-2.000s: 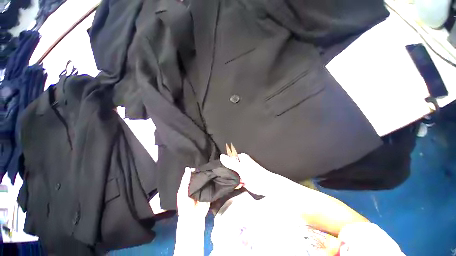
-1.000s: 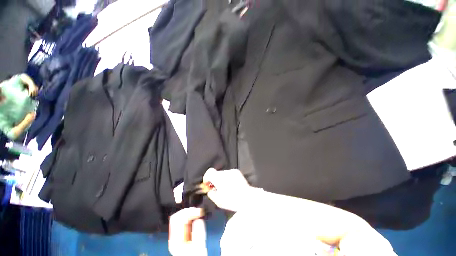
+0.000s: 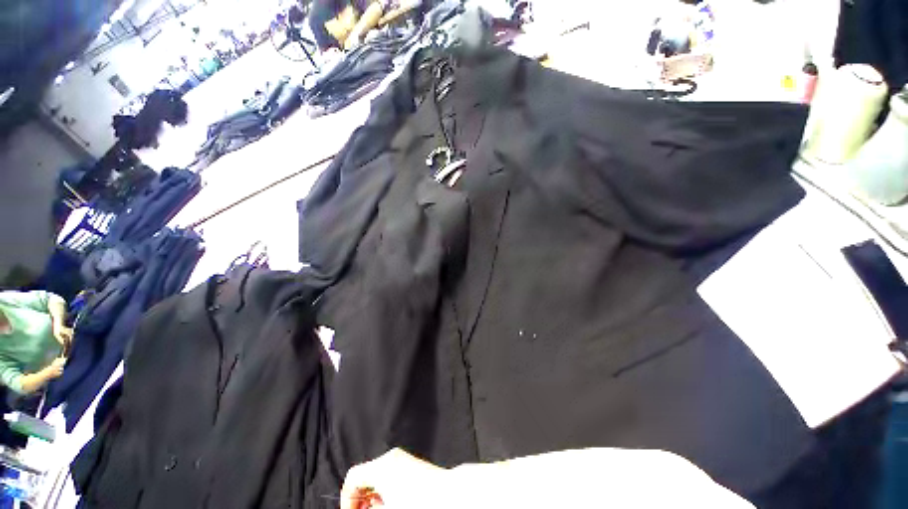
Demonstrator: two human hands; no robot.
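A large black jacket (image 3: 587, 358) lies spread over the table, its collar at the top and one sleeve out to the right. A black hanger with a metal hook (image 3: 443, 164) lies at its collar. My right hand (image 3: 398, 482) is at the bottom edge, overexposed and cut off, closed around the small orange-red thread snips (image 3: 364, 498); the blades cannot be made out. My left hand is not in view. The cuff is hidden or below the picture.
A second black jacket (image 3: 214, 398) lies left. Dark garment piles (image 3: 139, 268) are beyond it. White paper (image 3: 806, 308), a dark phone (image 3: 881, 283) and pale bottle-shaped bodies (image 3: 844, 114) are right. A person in green (image 3: 30, 343) is far left.
The view has tilted up, showing the collar, hanger and far table. My left hand has left the picture. My right hand is now at the bottom edge, away from the cuff seen earlier.
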